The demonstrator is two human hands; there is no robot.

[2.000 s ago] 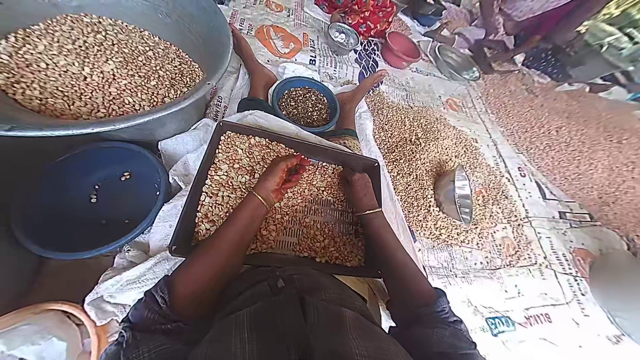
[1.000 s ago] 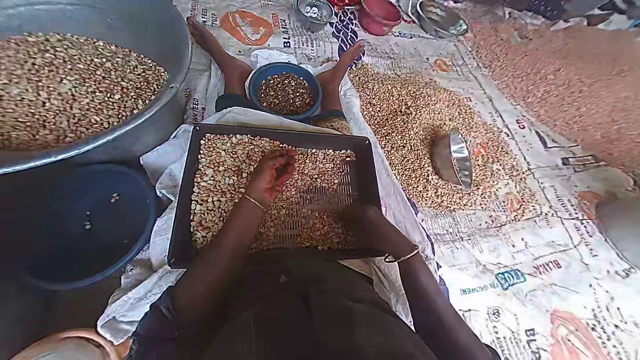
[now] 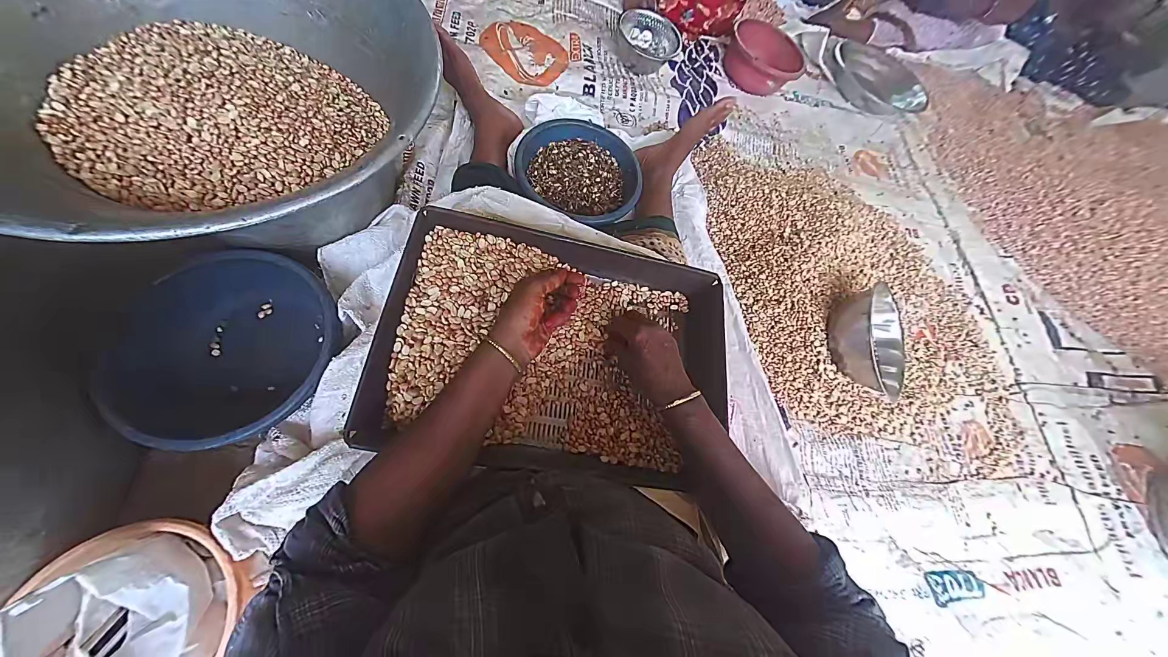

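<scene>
A dark rectangular tray with a slotted bottom (image 3: 703, 319) rests on my lap, spread with pale and reddish nuts or seeds (image 3: 447, 310). My left hand (image 3: 538, 315) is over the middle of the tray, palm partly up and fingers curled; its fingertips are stained red, and small dark bits seem to lie in it. Close beside it on the right, my right hand (image 3: 646, 356) is bent down at the nuts, its fingertips mostly hidden. Slots of the tray's bottom show between and below the hands. A blue bowl (image 3: 525, 173) of dark bits stands between my feet, beyond the tray.
At the upper left stands a large metal basin (image 3: 415, 109) heaped with nuts. Below it are a blue basin (image 3: 219, 365) and an orange-rimmed tub (image 3: 228, 570). A steel bowl (image 3: 853, 338) lies tilted in a pile on printed sheets. Other people sit near a red bowl (image 3: 765, 57).
My right hand has moved up the tray, nearer my left hand, since a second ago. The tray is turned slightly. The view has shifted.
</scene>
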